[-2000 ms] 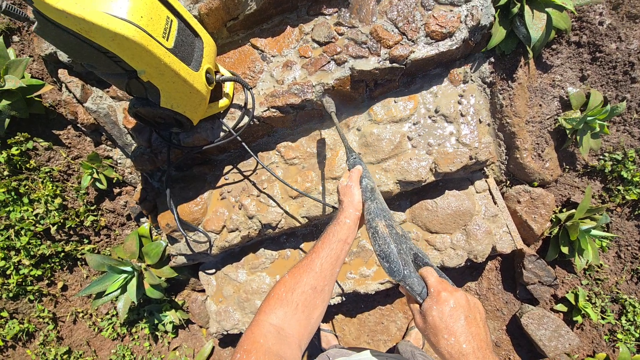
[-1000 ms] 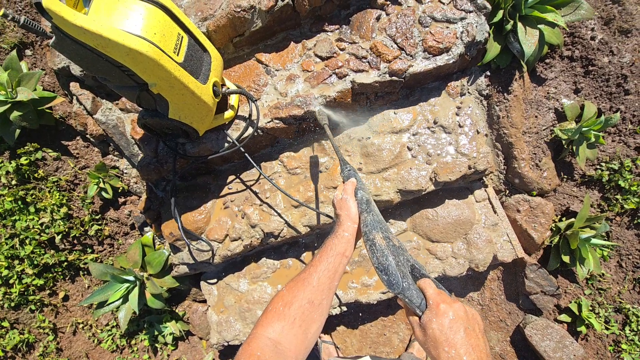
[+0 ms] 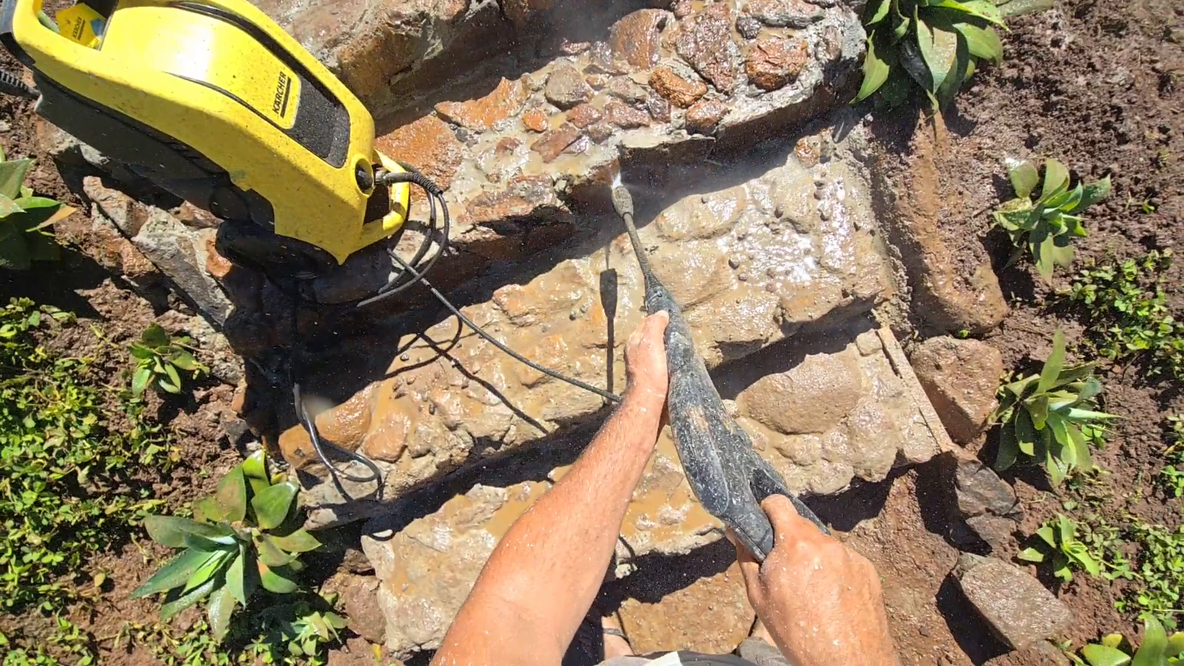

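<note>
A dark pressure washer spray gun (image 3: 698, 407), mud-spattered, runs from the lower right up to its nozzle (image 3: 622, 197). My left hand (image 3: 649, 356) grips its front part below the thin lance. At the rear, my right hand (image 3: 805, 569) is closed around the handle; the trigger is hidden. Spray leaves the nozzle at the riser beneath an upper stone step (image 3: 647, 102). Wet, muddy stone steps (image 3: 555, 314) lie under the gun. A yellow and black Kärcher pressure washer (image 3: 250, 120) stands at the upper left.
A black cable or hose (image 3: 518, 351) loops from the washer across the steps. Leafy plants (image 3: 236, 536) grow in soil on both sides. Loose rocks (image 3: 1008, 597) border the steps at the right. The person's feet are partly visible at the bottom edge.
Both hands keep their hold on the spray gun. Spray at the nozzle, not plain two seconds ago, shows one second ago and now.
</note>
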